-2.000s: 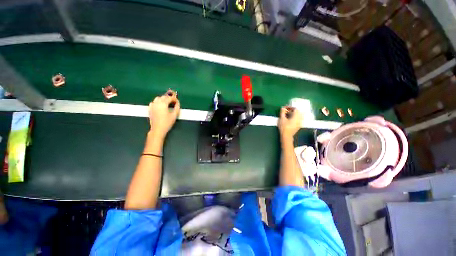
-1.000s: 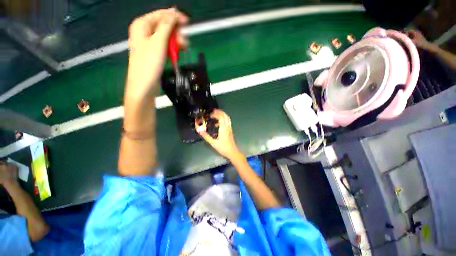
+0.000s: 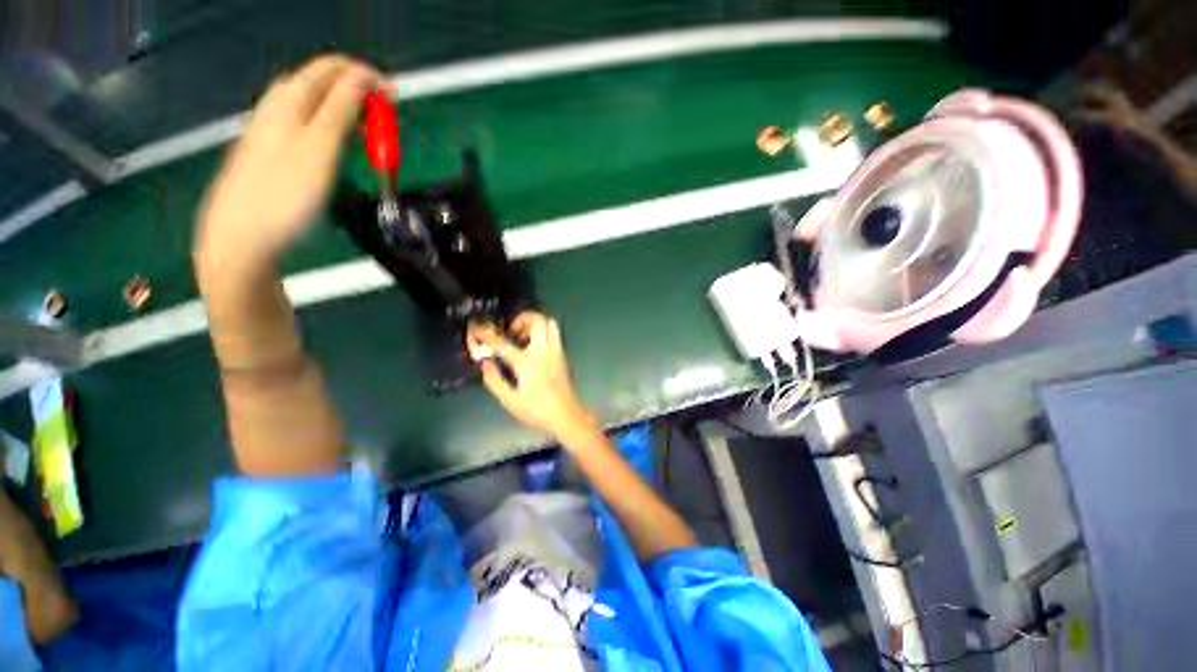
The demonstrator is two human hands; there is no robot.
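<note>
The toggle clamp fixture [image 3: 446, 243] stands on the bench, tilted in the view, its red handle [image 3: 381, 133] up. My left hand [image 3: 269, 164] is blurred, just left of the handle, with its fingertips by the handle's top; whether they still grip it is unclear. My right hand [image 3: 532, 378] is at the near end of the fixture, thumb and finger pinching a small copper-coloured square part [image 3: 483, 340] at the nest. The fingers partly cover the part and nest, so how far it is seated is hidden.
Several copper parts lie on the green belt [image 3: 630, 125], such as one at the left [image 3: 138, 292] and one by the fan [image 3: 836, 129]. A white adapter [image 3: 752, 310] and pink fan [image 3: 939, 223] stand right. Another person's arm [image 3: 33, 578] is at lower left.
Both hands have moved from over the belt to the fixture. Since one second ago, my left hand's fingers have shifted left, uncovering more of the red handle. My right hand stays at the nest.
</note>
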